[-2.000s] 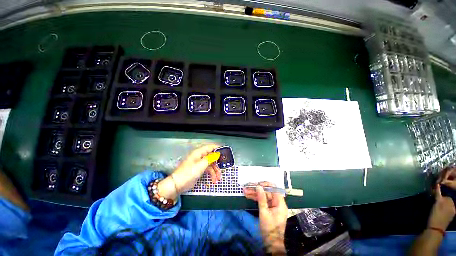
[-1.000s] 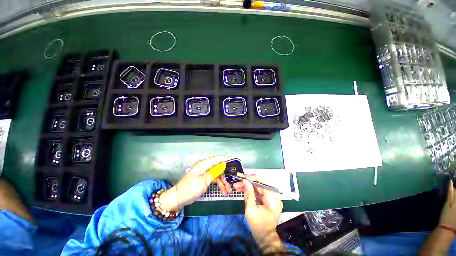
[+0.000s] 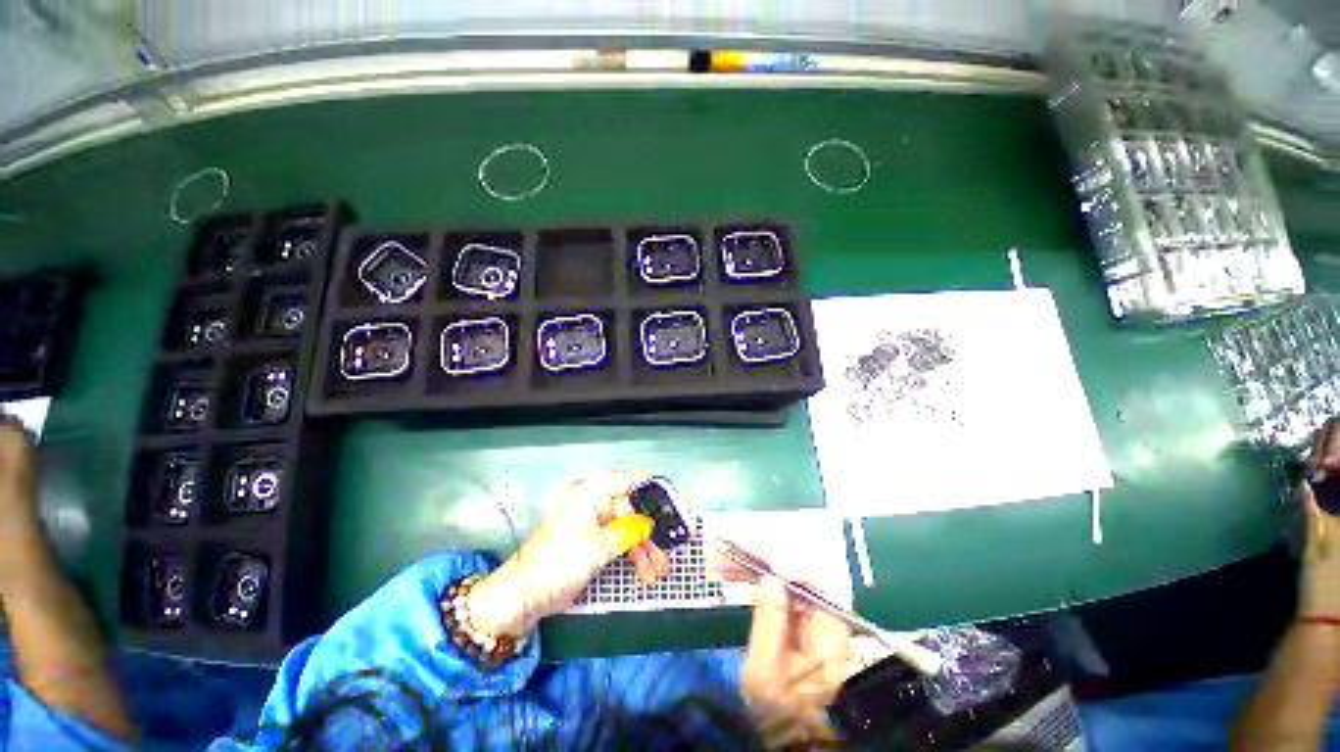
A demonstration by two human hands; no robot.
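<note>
My left hand [image 3: 566, 551], with a yellow finger cot [image 3: 631, 532] on one finger, holds a black watch housing [image 3: 660, 513] tilted above the bench near the front edge. My right hand [image 3: 794, 646] holds thin tweezers [image 3: 801, 589] that slant from upper left to lower right. Their tip is just right of the housing, apart from it. Whether the tip holds anything is too small to tell. A white sheet with a dense grid of dark marks [image 3: 679, 585] lies under the hands.
A foam tray of housings [image 3: 566, 389] lies crosswise ahead, one pocket empty. Another foam tray [image 3: 306, 507] stands at left. White paper with dark specks [image 3: 999, 441] lies right. Clear blister trays [image 3: 1176, 191] are stacked back right. Neighbours' arms [image 3: 1308, 632] show at both sides.
A second ago the tweezers' tip was at the housing; now it is away to the right. My left hand has turned the housing to a different tilt. The camera view has shifted.
</note>
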